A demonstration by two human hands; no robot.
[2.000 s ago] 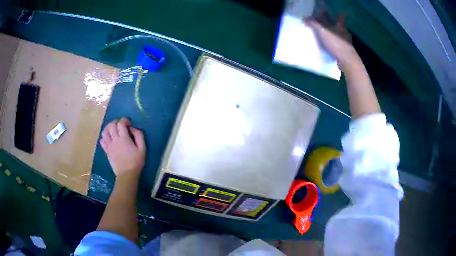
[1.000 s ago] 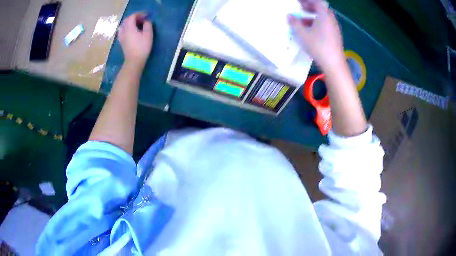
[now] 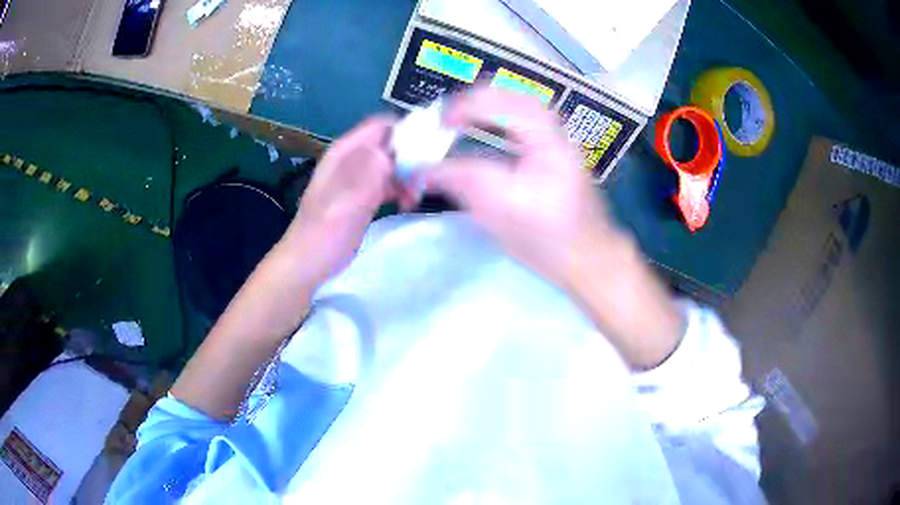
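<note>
My left hand point(image 3: 345, 187) and my right hand point(image 3: 523, 168) are raised together over the bench's front edge, in front of my body. Between their fingers is a small white slip point(image 3: 422, 135), blurred, which looks like a label. Both hands touch or nearly touch it; the fingertips are blurred. A white product box point(image 3: 607, 25) lies on the plate of the counting scale point(image 3: 663, 69), cut off by the top edge. The scale display point(image 3: 449, 61) is lit yellow-green, and my right hand partly covers the panel.
An orange-red tape dispenser point(image 3: 691, 148) and a yellow tape roll point(image 3: 735, 110) lie right of the scale. A brown carton point(image 3: 829, 266) stands at the right. A mobile phone point(image 3: 138, 25) lies on the cardboard sheet point(image 3: 232, 49) at upper left.
The white box came from beyond the bench onto the scale, and the display lit up. My hands then moved off the bench and scale and came together at the slip. The view shifted downward.
</note>
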